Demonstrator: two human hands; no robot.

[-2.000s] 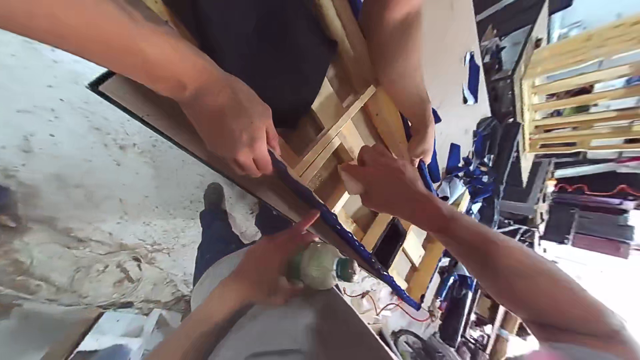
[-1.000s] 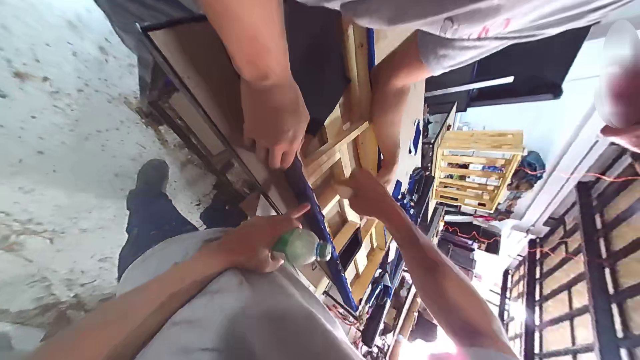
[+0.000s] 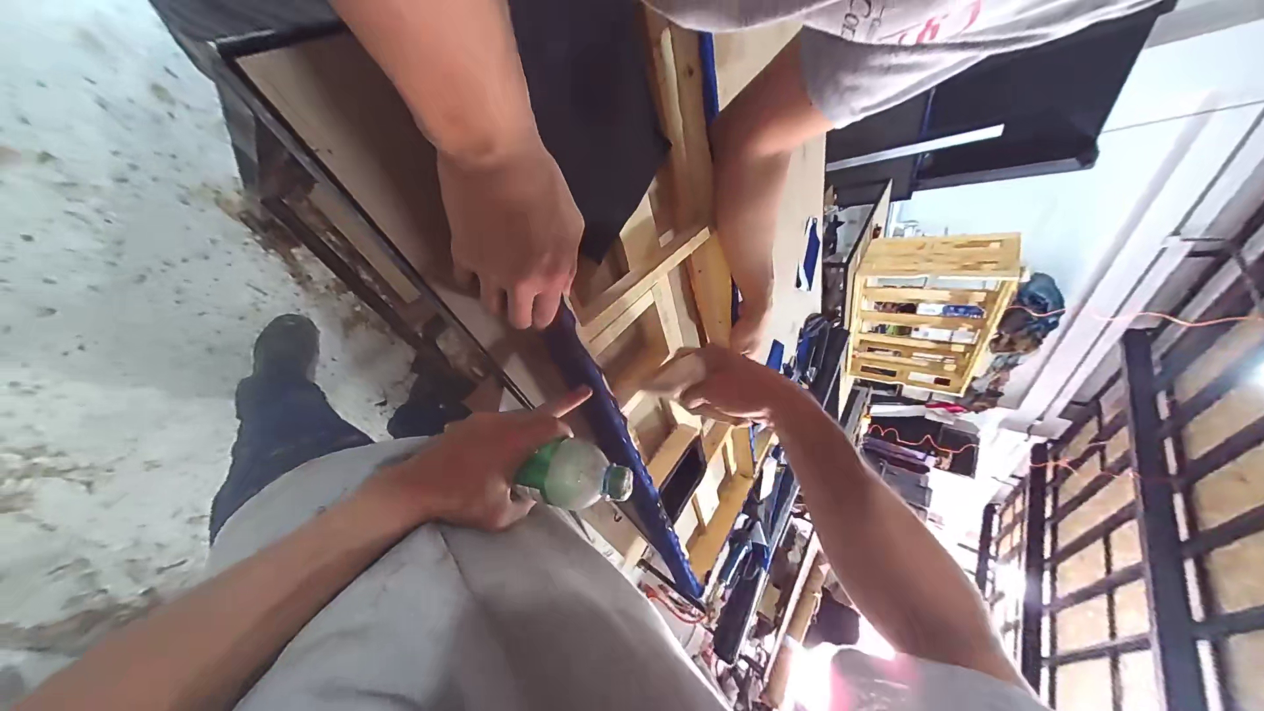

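My left hand point(image 3: 484, 464) is closed around a clear plastic bottle point(image 3: 573, 474) with a green label, its index finger extended toward a blue fabric-covered edge point(image 3: 617, 425). The bottle lies tilted, cap toward the right. My right hand point(image 3: 726, 385) is over the wooden frame point(image 3: 642, 286), fingers bent; something pale shows at its fingertips, too blurred to tell whether it is held. A co-worker's hand point(image 3: 518, 232) touches the upper end of the blue edge. The co-worker's other hand point(image 3: 755, 316) rests at the frame's far side, partly hidden. Black fabric point(image 3: 597, 109) covers part of the frame.
A dark-edged table point(image 3: 336, 188) runs diagonally under the frame. A slatted wooden pallet-like piece point(image 3: 933, 311) stands at the right. Blue scraps and tools point(image 3: 760, 533) crowd the far side. The floor point(image 3: 118, 247) at left is stained white.
The view has turned and tilted up, bringing the co-worker's shirt into sight. My left hand keeps hold of the bottle, and the co-worker's hand stays at the blue edge.
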